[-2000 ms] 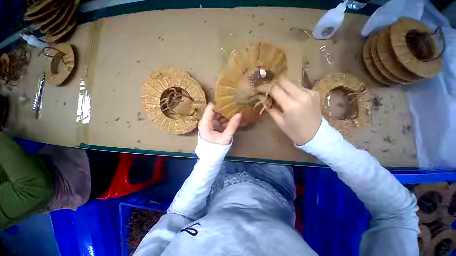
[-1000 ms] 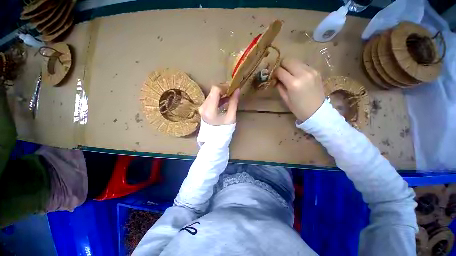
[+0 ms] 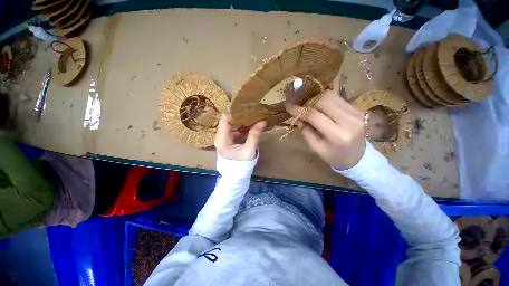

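A wrapped tan ring [image 3: 312, 56] is held tilted above the cardboard, its large hole facing me. My left hand [image 3: 239, 138] pinches its lower left edge between thumb and fingers. My right hand [image 3: 335, 128] is at the ring's lower right side, fingers closed on a thin brown strand tail [image 3: 292, 118] near the hole. A small white spot [image 3: 297, 83] shows through the hole. Another wrapped ring [image 3: 174, 109] lies flat to the left with a strand coil in its centre. A third ring [image 3: 404, 120] lies at the right, partly behind my right hand.
Stacked rings [image 3: 455, 70] stand at the right beside white plastic [image 3: 480, 134]. A white bottle-like thing [image 3: 373, 34] lies at the far edge. A small ring [image 3: 70, 62], more stacked rings [image 3: 64, 14] and glossy tape [image 3: 92, 106] are at left. A person's green sleeve [image 3: 22, 187] is at the left edge.
The held ring has turned from nearly edge-on to tilted, with its hole showing. Its red edge line is out of sight. My right hand has moved slightly down, still with the strand.
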